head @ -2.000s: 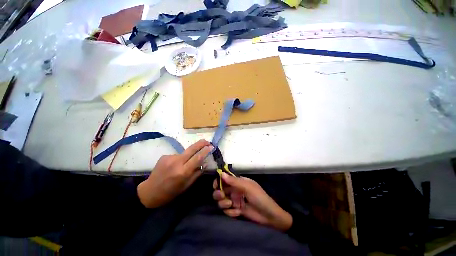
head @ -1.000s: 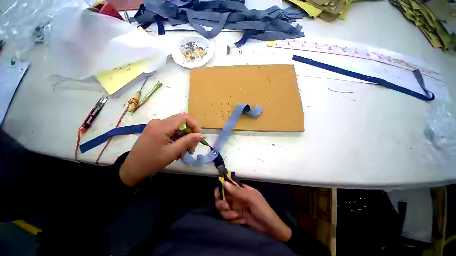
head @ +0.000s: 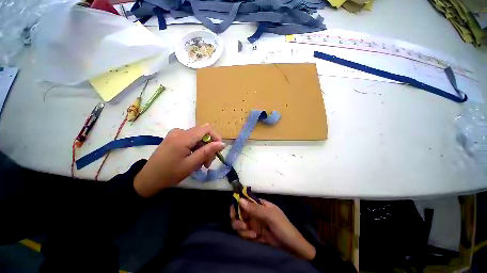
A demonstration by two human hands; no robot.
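Note:
My left hand (head: 179, 156) holds a slim tool with a green handle (head: 206, 138), its thin dark tip pointing down at the strap by the plier jaws. My right hand (head: 261, 221) grips the yellow-and-black pliers (head: 236, 191) below the table edge, their black jaws at the strap. The blue strap (head: 243, 137) runs from the jaws up onto the brown board (head: 299, 101), where its end curls. Its other part loops under my left hand, and a dark blue length (head: 118, 144) lies to the left. Any fitting at the jaws is too small to tell.
A white dish of small metal bits (head: 199, 49) stands behind the board. A red-and-black corded tool (head: 89, 123), an orange-yellow corded tool (head: 133, 110) and a green tool (head: 152, 101) lie left. Behind are a strap pile (head: 224, 13) and plastic bag (head: 101, 45); a finished strap (head: 384, 74) lies right.
My left hand has gone from fingers on the strap at the jaws to holding the green-handled tool over it. The pliers stay at the strap. The view has shifted slightly.

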